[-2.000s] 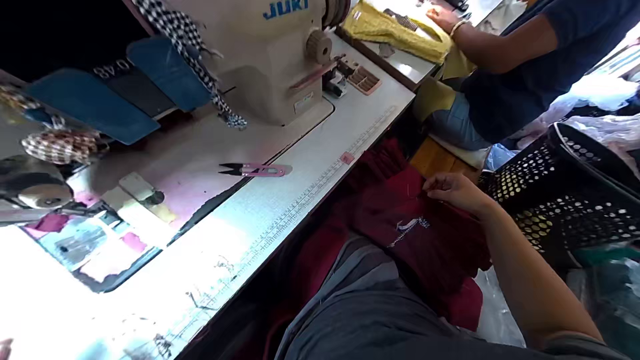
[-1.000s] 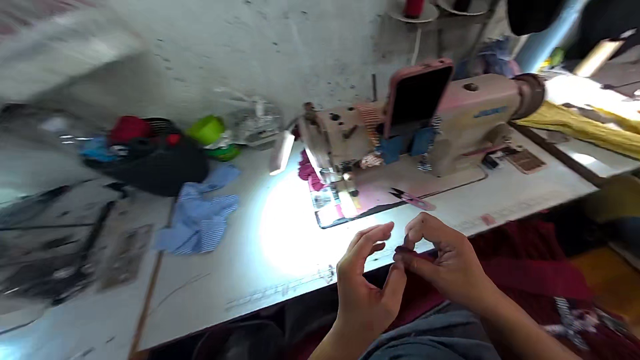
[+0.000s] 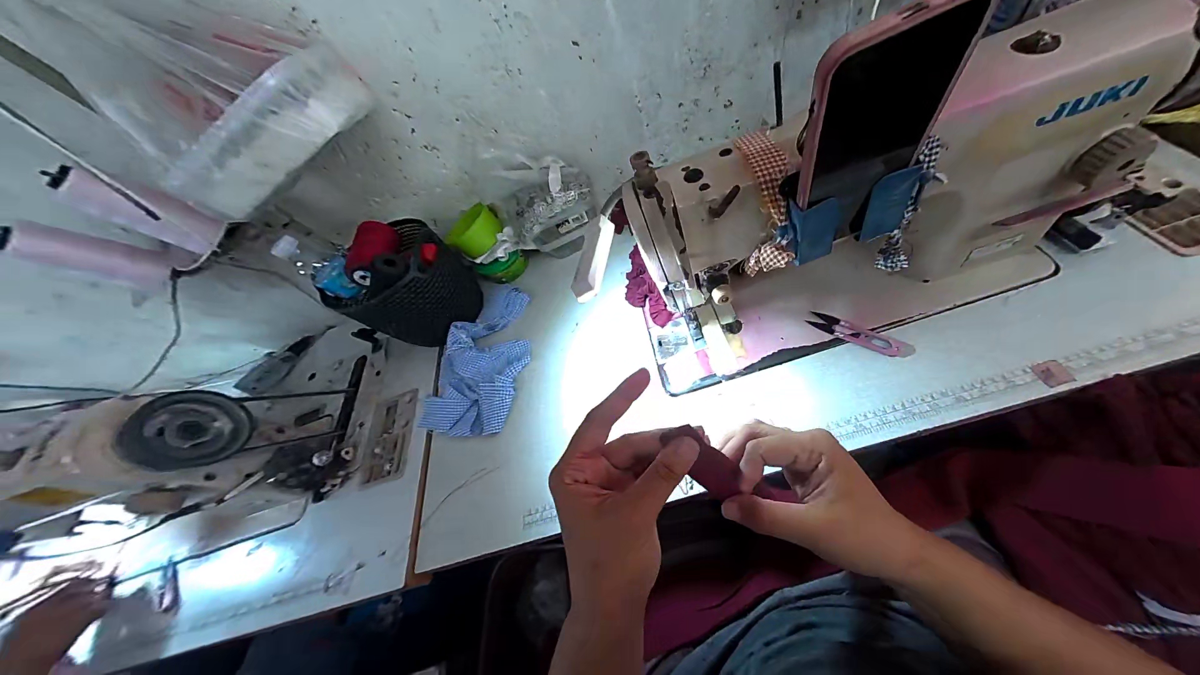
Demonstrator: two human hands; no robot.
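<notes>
My left hand (image 3: 614, 487) pinches one end of a piece of maroon fabric (image 3: 714, 469) between thumb and fingers, its index finger raised. With thumb and fingertips my right hand (image 3: 816, 487) grips the other end of that piece. Both hands are above the front edge of the sewing table, in front of the needle area of a Juki sewing machine (image 3: 994, 141). Pink thread snips (image 3: 867, 337) lie on the table to the right. More maroon fabric (image 3: 1022, 506) covers my lap and hangs at the right.
A phone (image 3: 881, 103) stands against the machine. Blue checked cloth (image 3: 478, 375), a black basket (image 3: 422, 300) with thread spools, and a green cup (image 3: 475, 231) are at the left. A second sewing machine (image 3: 187, 431) is further left, with another person's hand (image 3: 56, 619) at lower left.
My right hand has left the maroon pile on my lap, and both hands now hold a small maroon piece. The view has swung to the left.
</notes>
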